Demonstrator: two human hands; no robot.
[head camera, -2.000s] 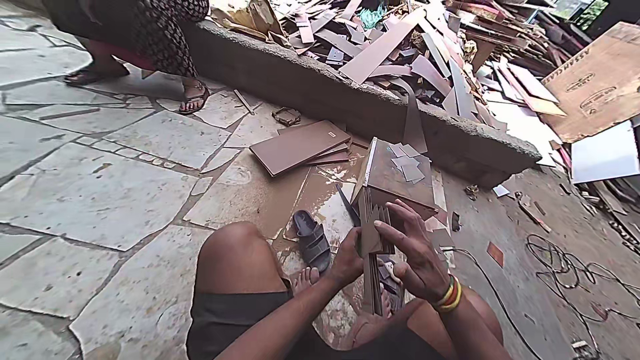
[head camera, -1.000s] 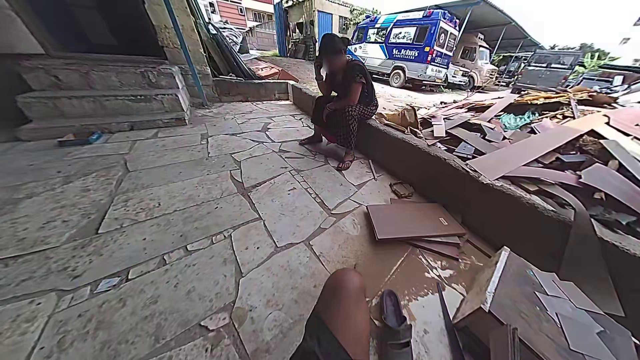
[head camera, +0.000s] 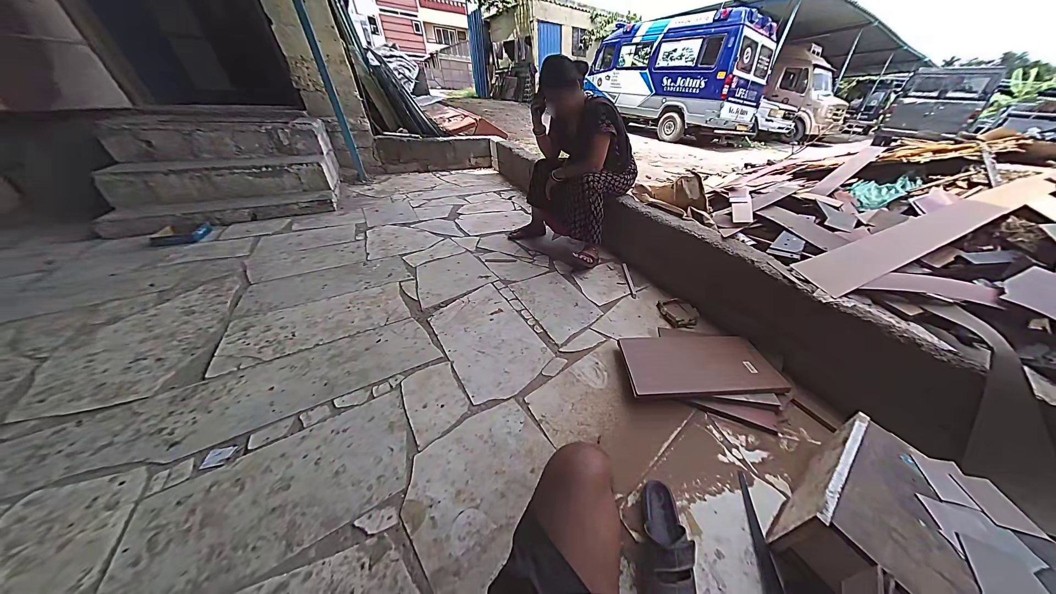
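Note:
Neither my left hand nor my right hand is in the frame. A wooden block or box (head camera: 874, 503) stands at the lower right, with several thin flat pieces (head camera: 973, 516) lying on top. Left of it, a dark, narrow, pointed strip (head camera: 755, 528) rises from the bottom edge; its kind is not clear. A dark sandal (head camera: 664, 528) lies beside my bent knee (head camera: 577, 487). Farther ahead, brown laminate boards (head camera: 701, 367) are stacked on the wet paving near the low wall.
A person (head camera: 577, 157) sits on the low concrete wall (head camera: 742, 280), one hand raised to the head. Behind the wall lies a heap of board scraps (head camera: 907, 239). Stone steps (head camera: 219, 177) are at the left, a small blue tray (head camera: 180, 235) near them. A van (head camera: 681, 70) is parked beyond.
The view has swung up and to the left. Two seconds ago both my hands were in view at a stack of thin pieces by the wooden block; now they are out of frame.

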